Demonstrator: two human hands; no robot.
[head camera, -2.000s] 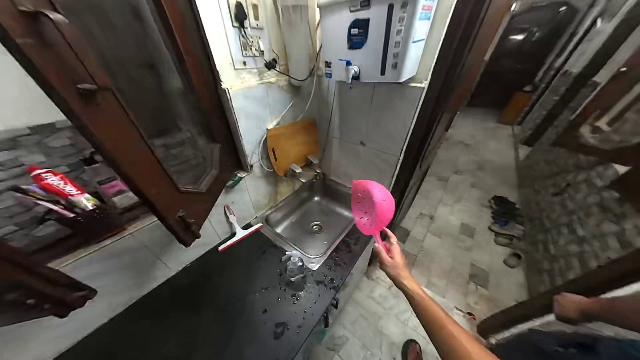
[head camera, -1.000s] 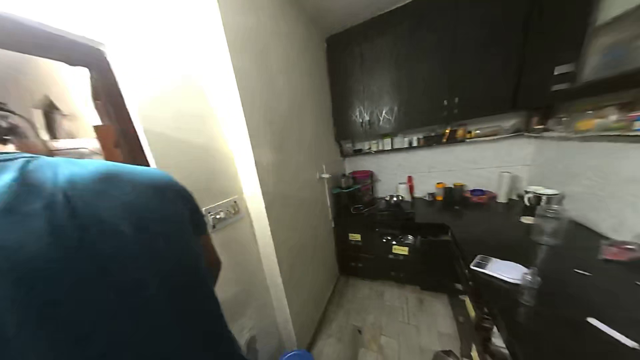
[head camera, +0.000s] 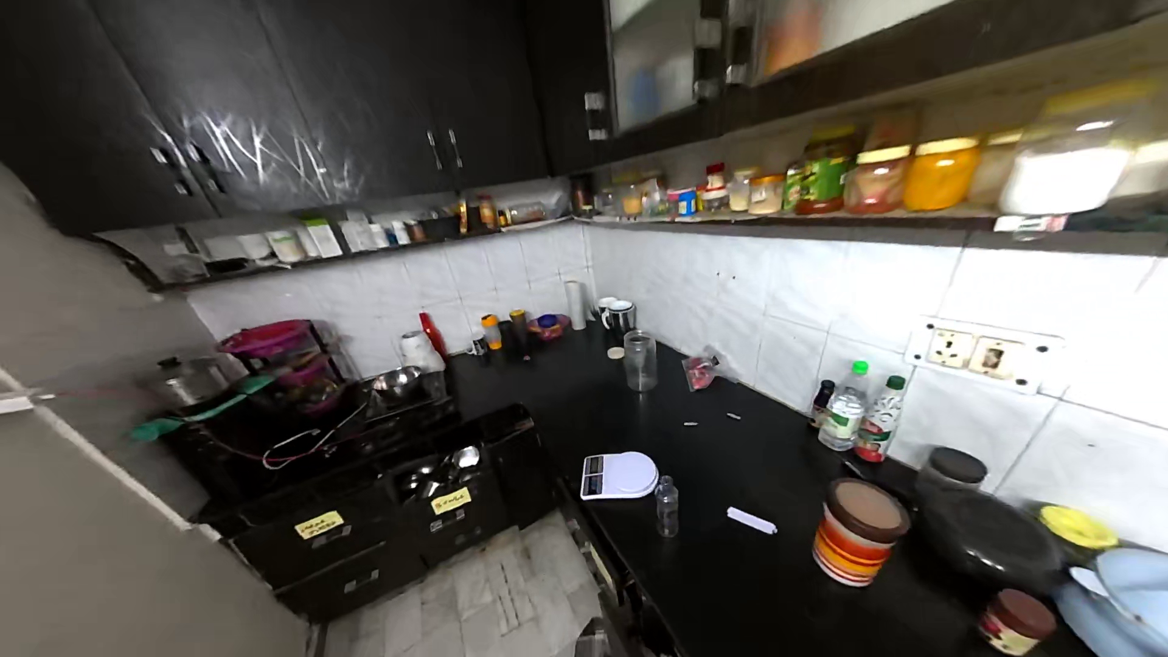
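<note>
Neither my left hand nor my right hand is in the head view. On the black countertop, a white kitchen scale (head camera: 630, 475) lies near the front edge. Just right of it stands a small clear bottle (head camera: 667, 507). A white strip-shaped object (head camera: 752, 520) lies farther right, beside a striped container with a brown lid (head camera: 859, 532). Farther back are an empty-looking clear jar (head camera: 641, 362), a round pale lid (head camera: 616, 353) and a clear packet with red contents (head camera: 703, 371).
Bottles with green caps (head camera: 846, 408) stand by the tiled wall, near a dark round pan (head camera: 990, 538) and a blue basin (head camera: 1118, 593). A gas stove (head camera: 319, 429) is at left. Jars (head camera: 940, 173) line the shelf, below black cabinets (head camera: 365, 100). Tiled floor (head camera: 484, 593) shows below.
The view has swung from the sink to the kitchen counter. Two seconds ago a hand held a pink perforated scoop by the sink; neither shows now. The person in a teal shirt is out of view.
</note>
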